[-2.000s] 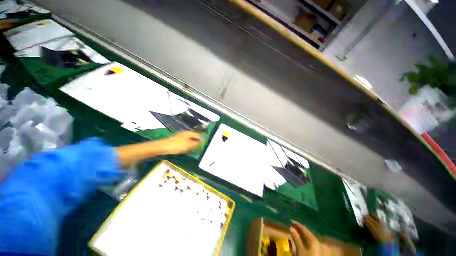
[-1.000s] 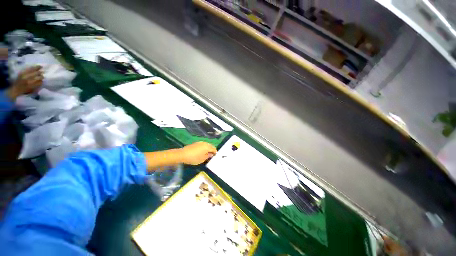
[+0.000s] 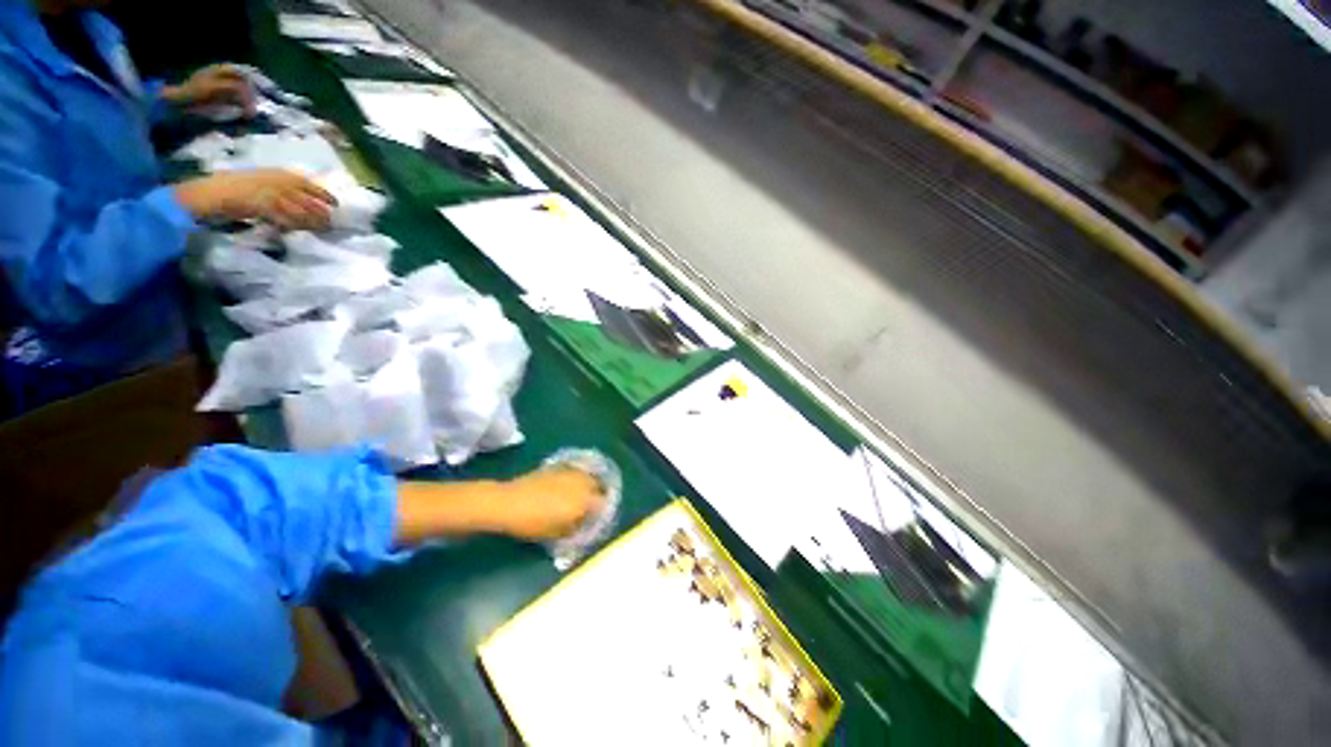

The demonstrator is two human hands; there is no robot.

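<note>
My left hand [image 3: 562, 501] reaches in from the left, over a crumpled clear plastic bag [image 3: 602, 543] beside the parts tray. Its fingertips are blurred, so I cannot tell whether they grip anything. The shallow tray [image 3: 584, 642] has a yellow rim, a white inside and small dark and tan parts scattered along its right side. Beyond it lies a white panel [image 3: 745, 467] with a yellow-and-black piece [image 3: 730, 390] near its top corner and a small dark part beside it. My right hand is out of view.
White pouches [image 3: 394, 365] are heaped at left, near another worker's hands [image 3: 263, 197]. More white panels and printed green-and-white boxes [image 3: 912, 577] line the green bench. A grey metal panel [image 3: 876, 321] runs behind them.
The view has shifted left. My left hand has moved from the white panels back to the clear bag. My right hand, earlier at the brown carton, has left the view.
</note>
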